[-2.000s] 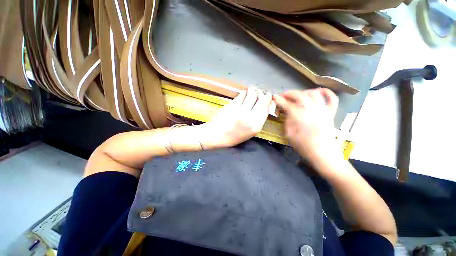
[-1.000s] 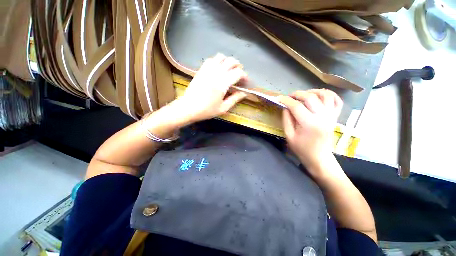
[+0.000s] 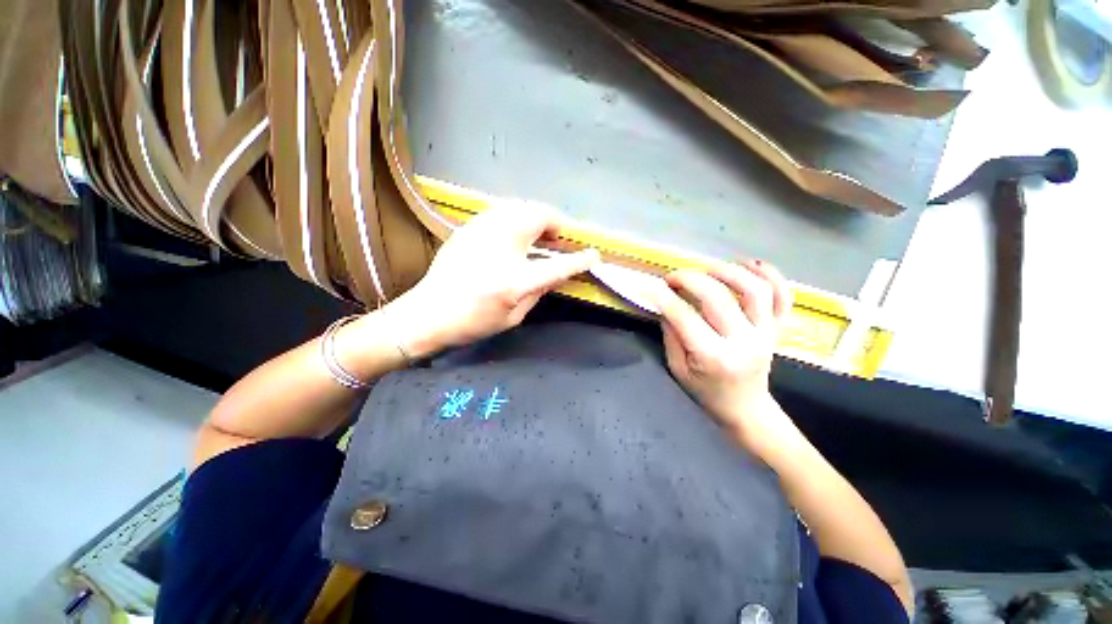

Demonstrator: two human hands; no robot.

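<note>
My left hand [image 3: 494,274] and my right hand [image 3: 726,329] pinch a leather strap between them above the yellow guide strips [image 3: 811,329] at the board's near edge. A pale, narrow face of the strap [image 3: 628,287] shows between my fingertips. My left hand covers the part where the strap runs left toward the pile of brown looped straps with white lines [image 3: 354,159]. The grey work board [image 3: 549,134] lies beyond my hands.
Loose brown strap ends [image 3: 841,189] fan over the board's far right. A hammer [image 3: 1005,293] lies on the white table to the right. A pale tape roll [image 3: 1061,55] is at the top right. A grey apron [image 3: 549,463] is below my hands.
Both hands have come down nearer the apron with the strap. Its stretch that curved along the board beside my left hand has left the grey surface. The yellow strips show more.
</note>
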